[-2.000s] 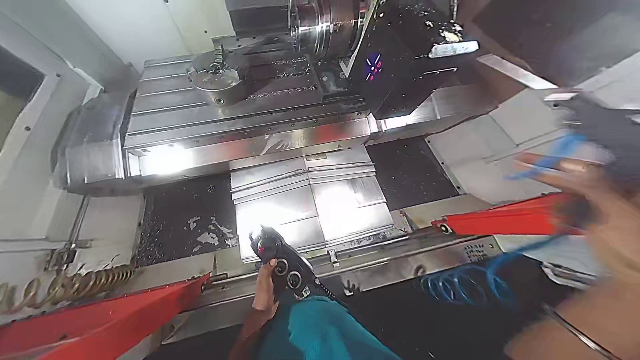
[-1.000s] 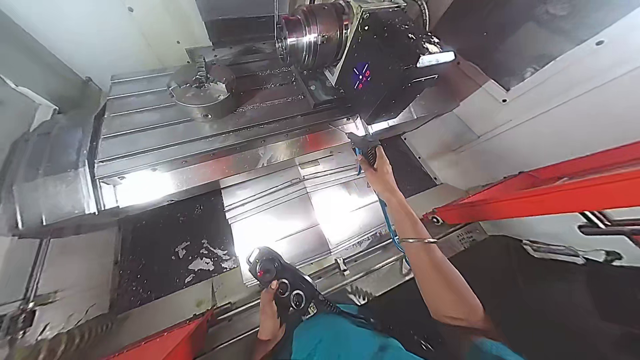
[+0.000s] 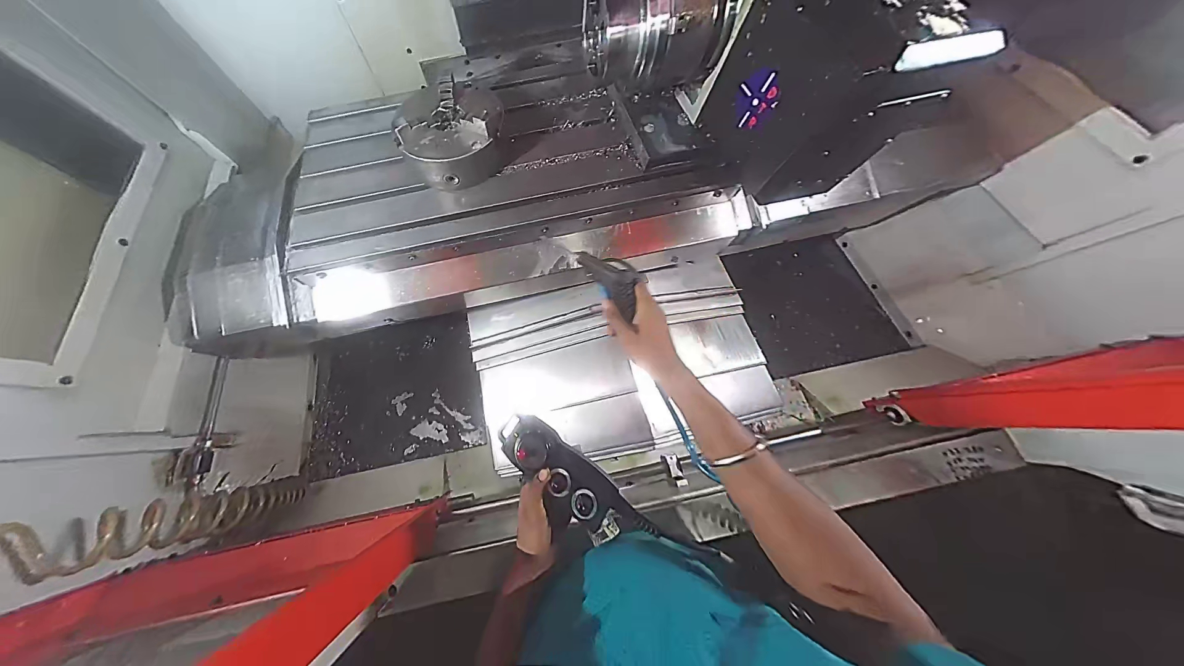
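Note:
My right hand (image 3: 640,331) grips a dark air blow gun (image 3: 612,282) with a blue hose (image 3: 683,435) trailing down beside my forearm. The gun's nozzle points at the front face of the slotted metal machine table (image 3: 518,264). Low in the view, my left hand (image 3: 534,518) holds a black handheld control pendant (image 3: 578,486) with a red button and round knobs. On the table stands a round metal chuck (image 3: 450,148) with chips on top. A rotary unit with a large cylindrical chuck (image 3: 652,42) sits at the table's back right, chips scattered near it.
Ribbed metal way covers (image 3: 564,398) slope below the table, between dark floor panels with chips (image 3: 398,398). Red door edges (image 3: 1064,388) stand at right and lower left. A coiled tan hose (image 3: 157,527) hangs at the left wall. A metal sill crosses in front of me.
My right hand has come in from the far right with the blow gun, then moved left along the table's front. My left hand still holds the pendant.

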